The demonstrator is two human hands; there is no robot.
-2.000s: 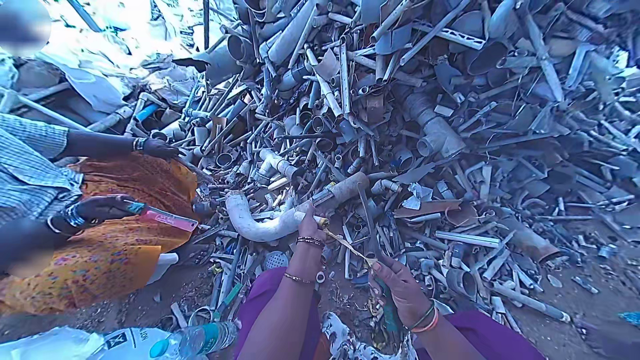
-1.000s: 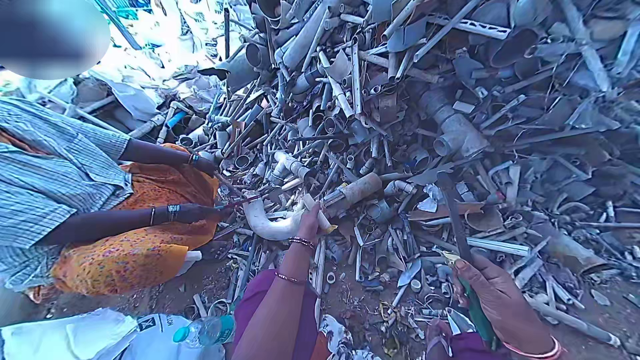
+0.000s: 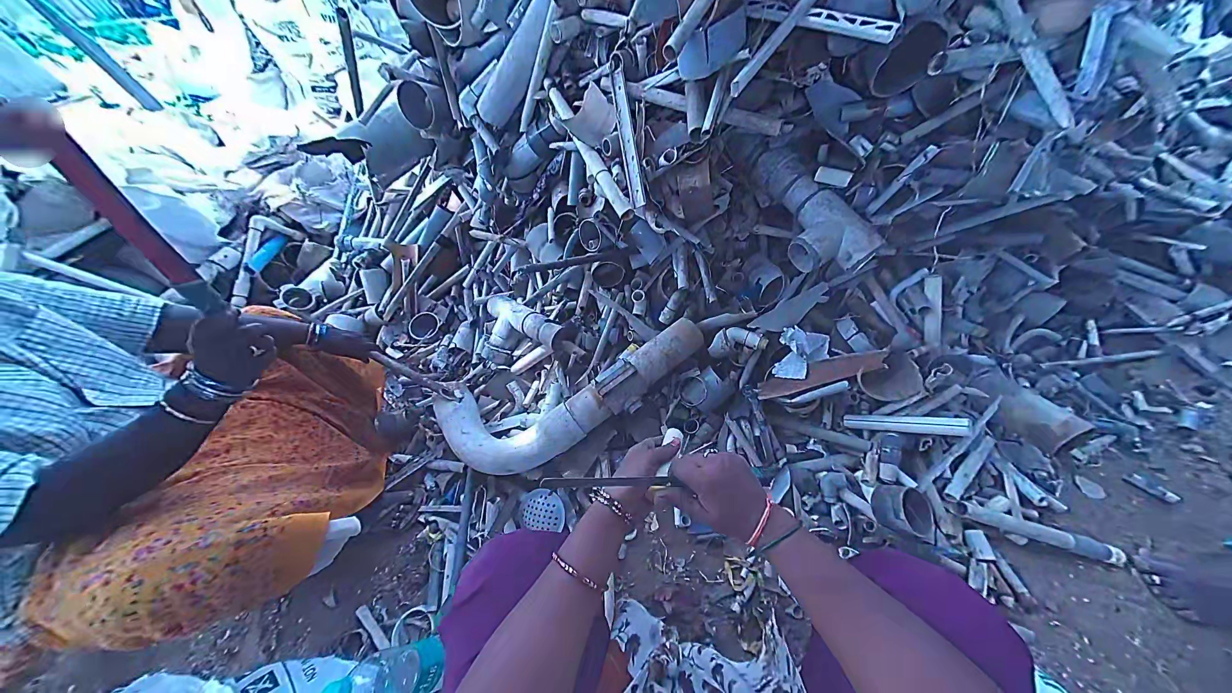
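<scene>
In the head view my left hand (image 3: 637, 476) grips a small white plastic pipe piece (image 3: 672, 438), whose end shows above the fingers. My right hand (image 3: 720, 493) is closed beside it on the handle of a long, narrow blade (image 3: 597, 482). The blade lies level and points left, across my left hand; the handle is mostly hidden by my fingers. Just beyond my hands, a curved white pipe elbow (image 3: 515, 450) joins a dirty grey pipe section (image 3: 664, 356) on the heap.
A heap of scrap plastic pipes and fittings (image 3: 674, 260) rises ahead. At left, a co-worker's hand (image 3: 231, 348) holds a raised long dark-red tool (image 3: 125, 217); the other hand (image 3: 342, 342) holds a thin rod on the heap. A plastic bottle (image 3: 409, 664) and white sack (image 3: 298, 677) lie low at left.
My right hand has moved left to my left hand, and its blade has turned from upright to level. The co-worker has raised the long tool.
</scene>
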